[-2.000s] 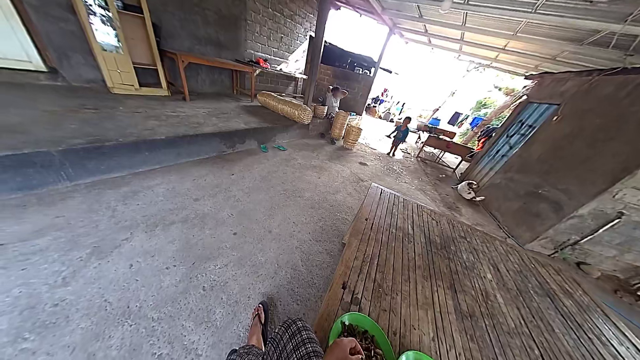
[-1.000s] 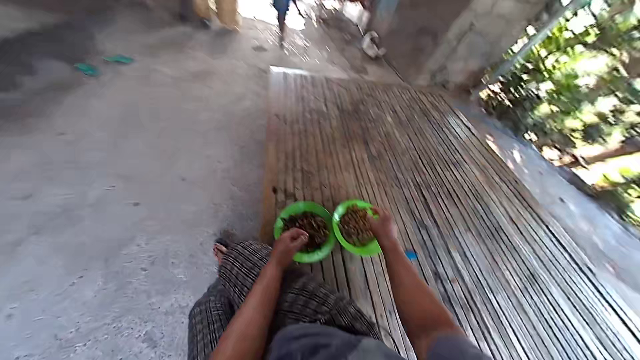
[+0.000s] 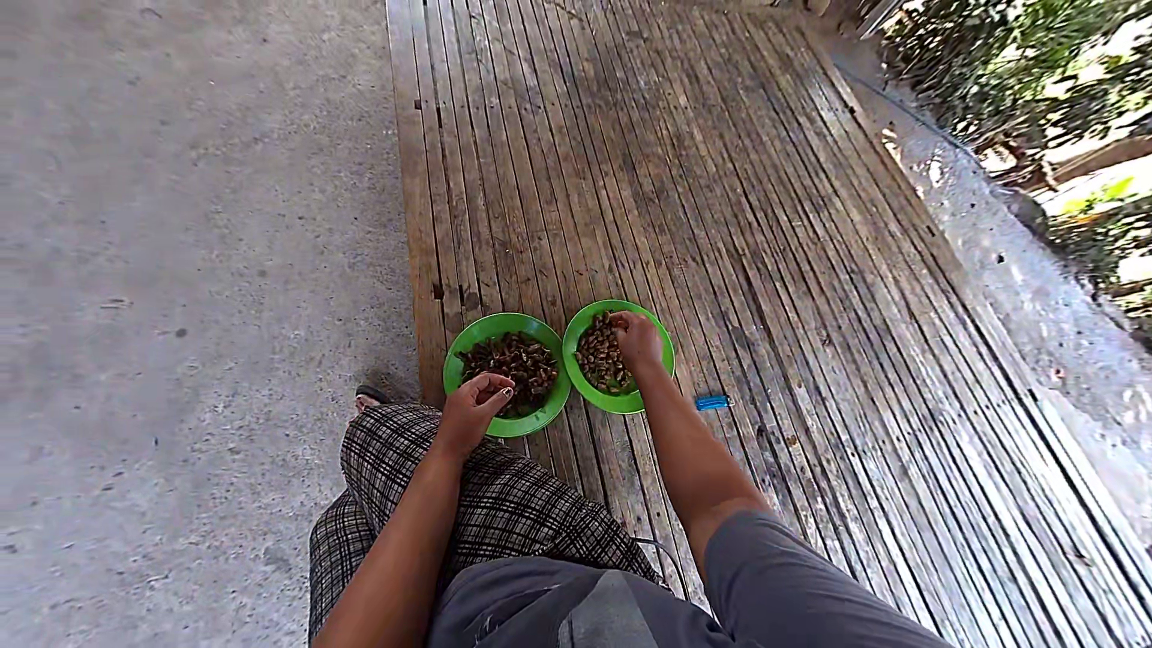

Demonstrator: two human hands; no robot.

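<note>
Two round green plastic bowls rest side by side on a slatted wooden platform. Dark brown, dried-looking pieces fill the left bowl (image 3: 462, 346); smaller, lighter brown pieces like nuts or seeds lie in the right bowl (image 3: 664, 335). Over the near rim of the left bowl is my left hand (image 3: 473, 409), fingers curled, with a small pale bit at the fingertips. My right hand (image 3: 637, 340) reaches into the right bowl from its right side, fingertips at the pieces; whether it grips one cannot be seen.
The slatted platform (image 3: 684, 180) stretches forward and right. A small blue object, perhaps a lighter (image 3: 713, 402), lies right of the bowls. Grey concrete floor (image 3: 198, 225) runs along the left. My legs in checked cloth (image 3: 531, 513) are close below the bowls. Plants (image 3: 981, 81) grow at upper right.
The view has swung down from the yard to the bowls. Since one second ago, my right hand has moved from the right bowl's rim to over its contents.
</note>
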